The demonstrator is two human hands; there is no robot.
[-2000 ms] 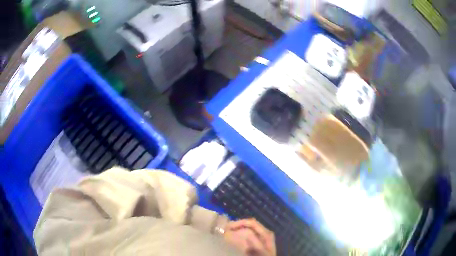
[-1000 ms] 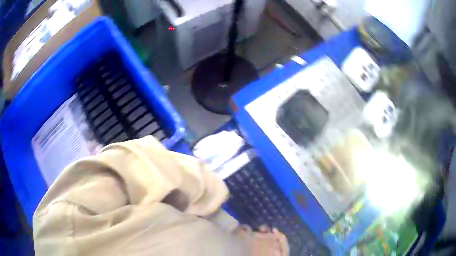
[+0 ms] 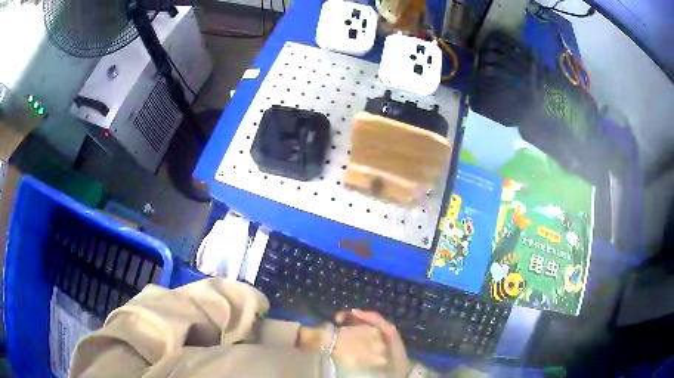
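Observation:
My left hand (image 3: 362,348), with a bracelet at the wrist, is low in the frame over the near edge of the black keyboard (image 3: 347,284). Its fingers are bent and nothing shows in them. My right hand cannot be made out clearly; it may be clasped against the left. A black housing (image 3: 290,142) lies on the perforated metal plate (image 3: 295,196). To its right stands a tan wooden fixture (image 3: 399,155) with another black housing (image 3: 405,112) behind the top of its upright board.
Two white multi-socket pieces (image 3: 346,27) are at the plate's back. A green insect book (image 3: 543,244) and blue booklet (image 3: 469,221) lie to the right. A blue bin (image 3: 18,251) holding black slotted rows is at left. White tissue (image 3: 222,247) lies beside the keyboard. A fan (image 3: 89,22) stands behind.
The view has swung right, so the plate now sits centrally and the books show fully. The bright glare over the fixture and books is gone. My left hand stays by the keyboard.

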